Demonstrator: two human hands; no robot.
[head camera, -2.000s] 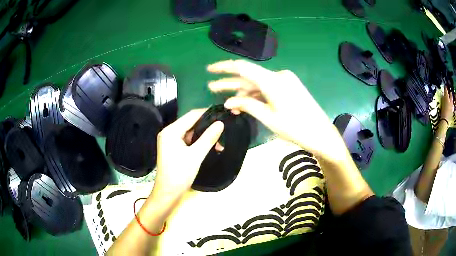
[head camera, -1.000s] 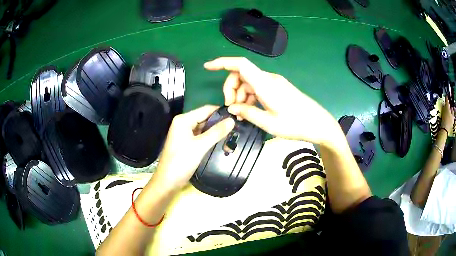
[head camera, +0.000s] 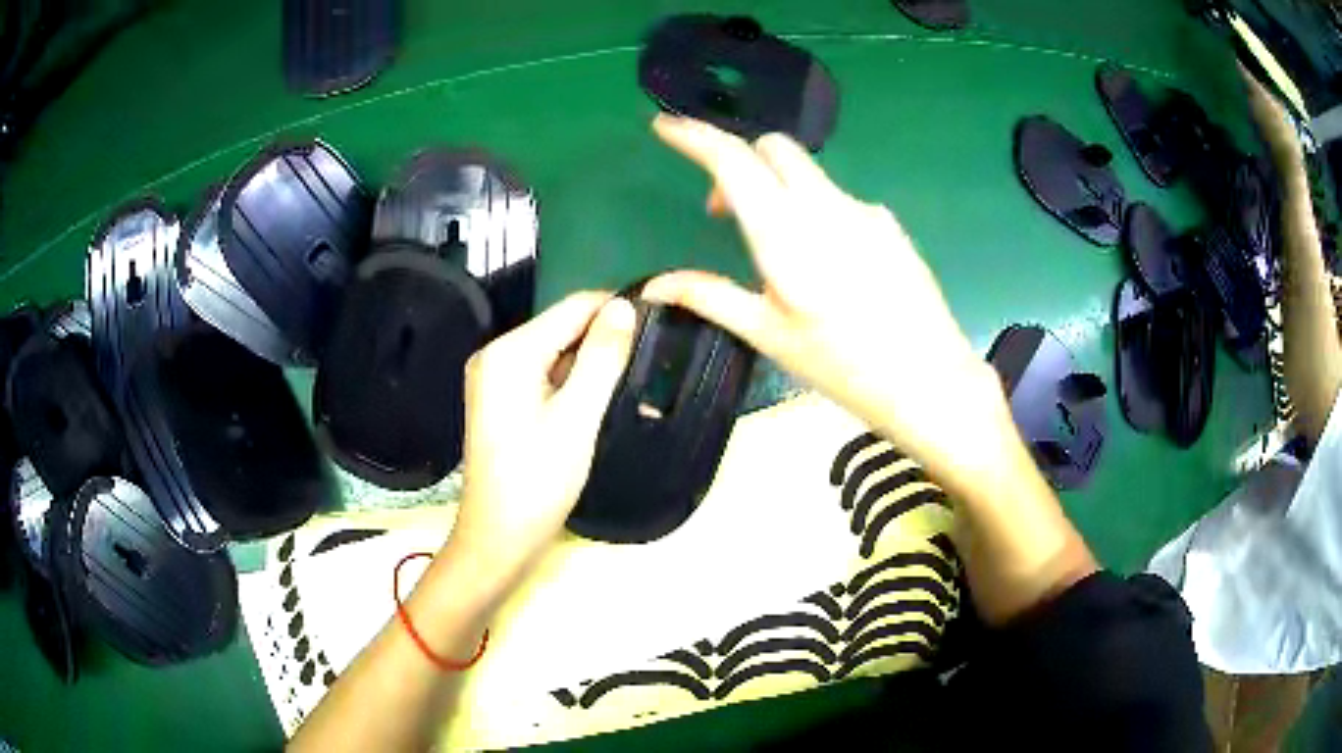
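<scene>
A black oval base plate with a slot in its middle is held above the backing sheet. My left hand grips its upper left edge between thumb and fingers. My right hand has its thumb on the plate's top edge, with the other fingers spread apart and raised. The cream backing sheet bears rows of black curved adhesive strips at its right and lower edge and small black pieces at its left. I cannot tell whether a strip lies under my right thumb.
A plate pile, black and shiny grey, is at left. One dark plate lies beyond my hands, another at the top left. Plates with raised clips lie at right. Another person's arm and white clothing are at the far right.
The held plate has tilted, its face now darker than one second ago. My right thumb has slid along its top edge. The other person's arm has reached farther away. The plate at the far side has moved left.
</scene>
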